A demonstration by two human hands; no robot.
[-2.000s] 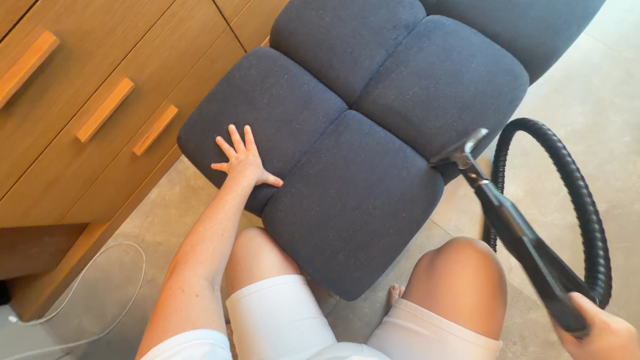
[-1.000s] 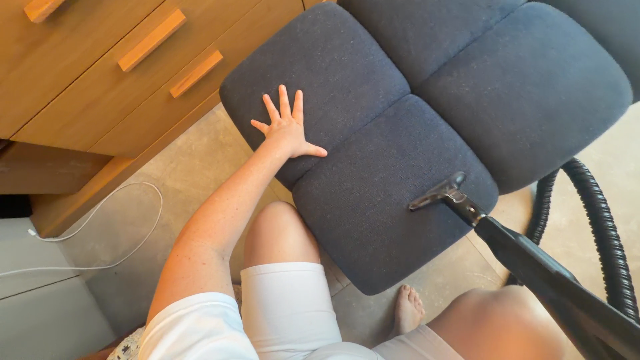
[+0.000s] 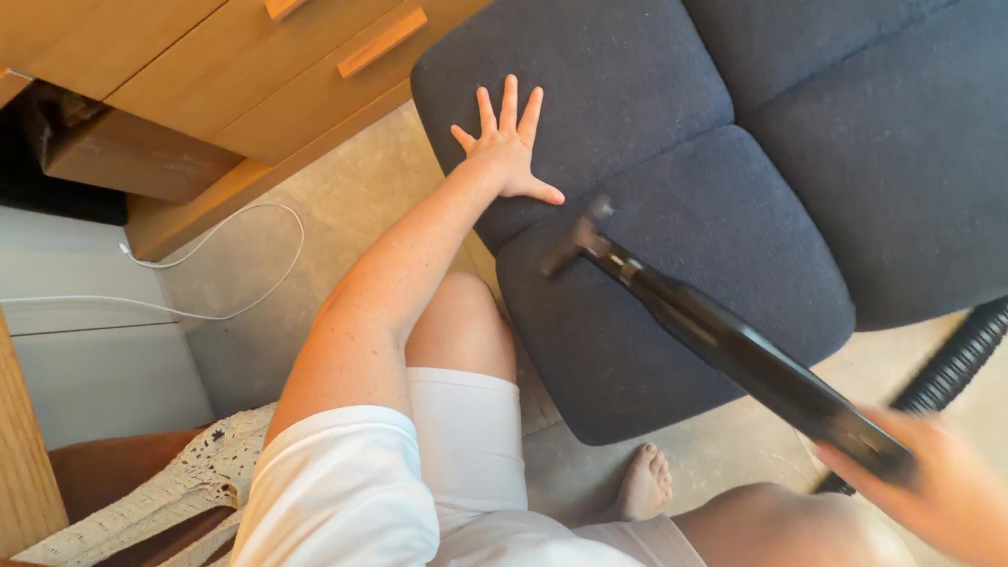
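My left hand lies spread, palm down, on the far left section of the dark blue tufted fabric cushion. At the lower right, my right hand grips the black handle of a vacuum or upholstery cleaner wand. The wand's small flat nozzle, blurred, is over the near section of the cushion, just below and right of my left thumb. A black corrugated hose runs behind the wand at the right. Its join to the wand is hidden.
A wooden drawer cabinet stands at the upper left, with a cardboard box in its open part. A white cable loops over the tiled floor. Crocheted fabric lies at the lower left. My bare foot is below the cushion.
My right hand has moved the nozzle from the cushion's right edge leftward across the near section, toward my left hand. My left hand stays spread on the cushion. The view has shifted left and closer.
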